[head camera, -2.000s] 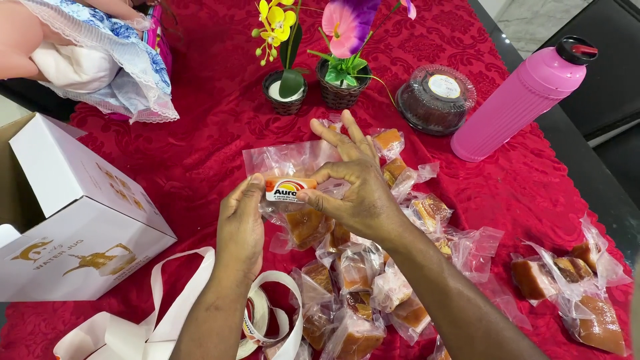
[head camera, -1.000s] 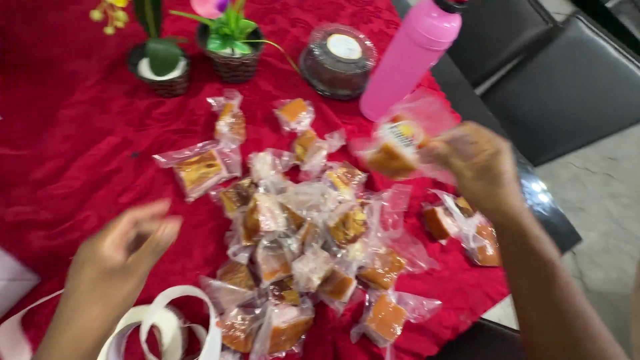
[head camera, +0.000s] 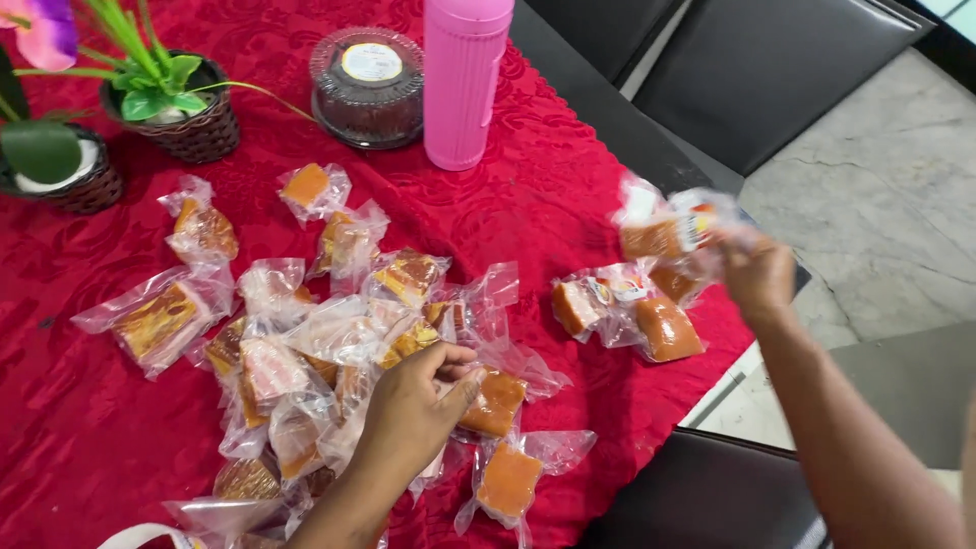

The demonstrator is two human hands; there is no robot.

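Observation:
At the right, my right hand (head camera: 755, 274) grips a labelled clear plastic packet of cured meat (head camera: 690, 229), blurred by motion, over a small group of labelled packets (head camera: 667, 328) near the table's edge. My left hand (head camera: 427, 396) is over the right side of a large heap of vacuum-sealed meat packets (head camera: 335, 335), its fingers curled beside an orange-brown packet (head camera: 492, 400); whether it pinches anything is unclear. Part of a roll of white label tape (head camera: 149, 536) shows at the bottom left.
Beyond the heap stand a pink ribbed bottle (head camera: 461, 91), a round lidded plastic container (head camera: 367, 91) and two potted artificial plants (head camera: 179, 114). A red cloth (head camera: 84, 427) covers the table. Black chairs (head camera: 747, 76) stand past its right side.
Two seconds ago both hands were together at a packet with a label. Since then the right hand has carried a labelled packet to the small group, and the left has moved over the heap. The view has shifted right.

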